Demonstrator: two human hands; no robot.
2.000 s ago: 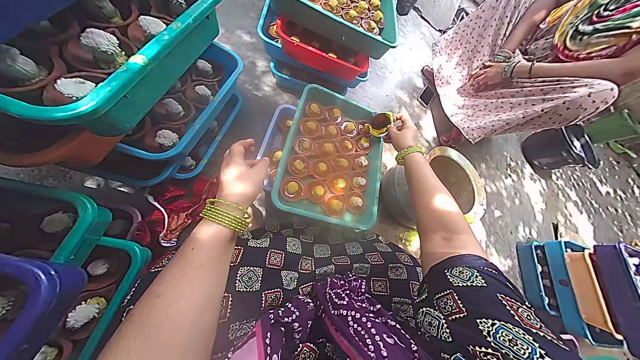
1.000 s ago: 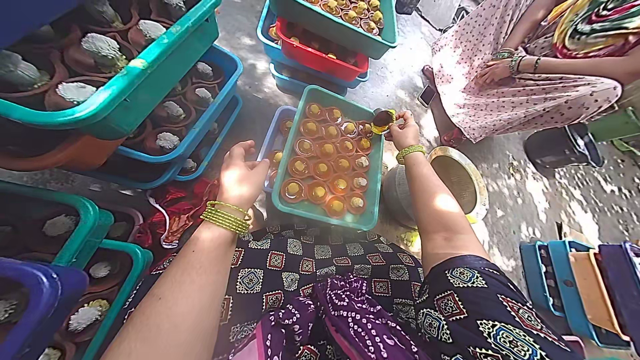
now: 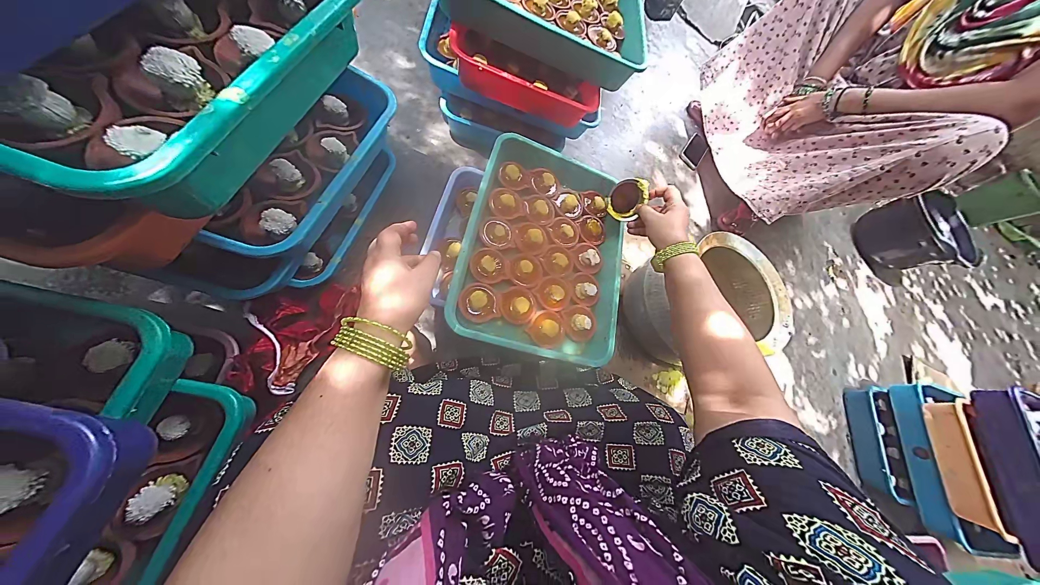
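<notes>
A green plastic tray (image 3: 534, 348) stands in front of me, holding rows of small clay cups with a yellow lump in most and a whitish lump in a few. My right hand (image 3: 664, 218) grips a small dark cup with a yellow rim (image 3: 627, 199) by its edge, tilted above the tray's right rim. My left hand (image 3: 400, 276) hovers to the left of the tray, fingers apart and holding nothing. Beneath the green tray lies a lavender tray (image 3: 433, 240) with more cups. A metal pot (image 3: 652, 313) stands right of the tray, partly behind my right forearm.
Stacked trays (image 3: 268, 142) of clay pots rise at the left, and another stack with a red tray (image 3: 520, 85) stands beyond. A seated person's folded hands (image 3: 796, 112) are at the upper right. Near them is a black bucket (image 3: 914, 236). Empty-looking trays (image 3: 934, 455) stand at lower right.
</notes>
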